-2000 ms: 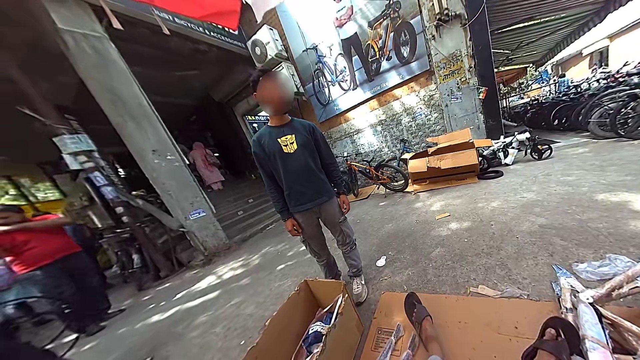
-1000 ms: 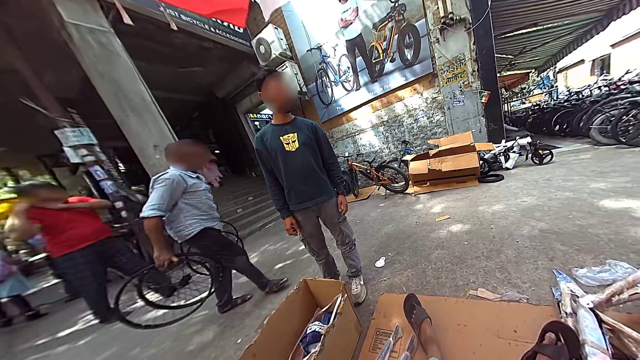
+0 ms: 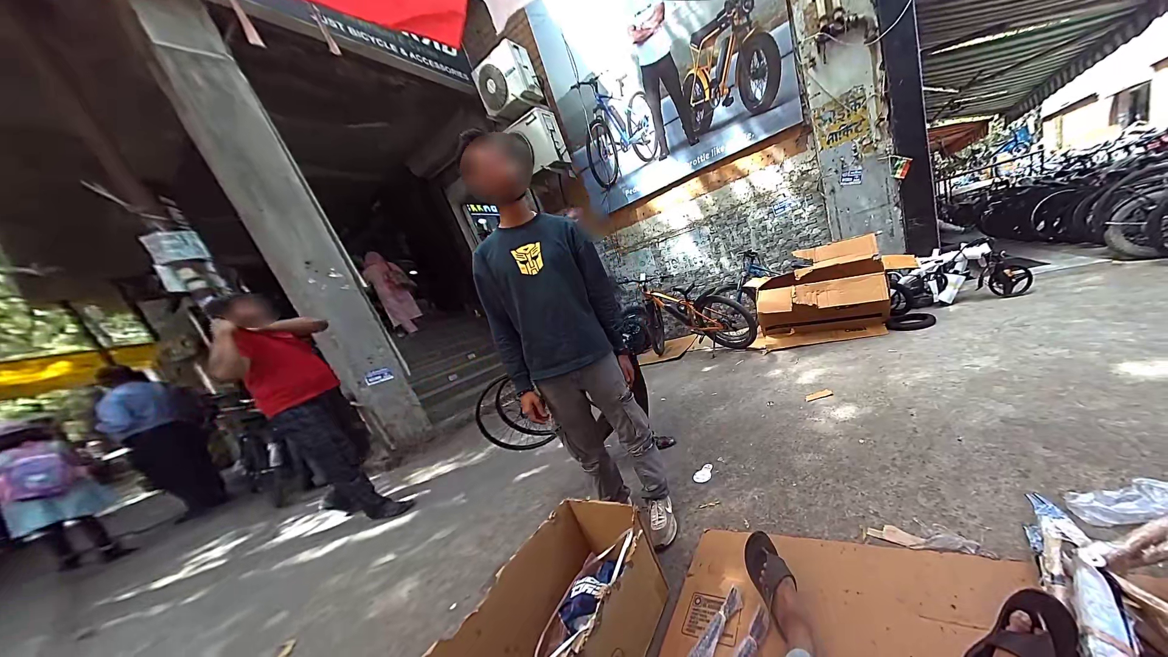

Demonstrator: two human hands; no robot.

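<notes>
Neither of my hands shows in the head view. My sandalled feet rest on a flat cardboard sheet (image 3: 876,593) at the bottom. Left of it an open cardboard box (image 3: 511,602) holds a dark blue printed item (image 3: 584,598) and pale strips. Clear plastic wrapping (image 3: 716,625) lies on the sheet by my foot. At the right edge sits a bundle of plastic-wrapped parts (image 3: 1095,584). A person in a dark sweatshirt (image 3: 552,292) stands just beyond the box, arms hanging down.
Behind the standing person, two bicycle wheels (image 3: 511,415) show beside another person's legs. An orange bicycle (image 3: 698,315) and a torn cardboard carton (image 3: 826,292) stand by the wall. Many bicycles (image 3: 1077,196) line the right side. A person in red (image 3: 287,374) stands left, near a concrete pillar (image 3: 283,219).
The person carrying wheels, absent two seconds ago, came in at the left and has moved right, now mostly hidden behind the standing person. The standing person stays in place.
</notes>
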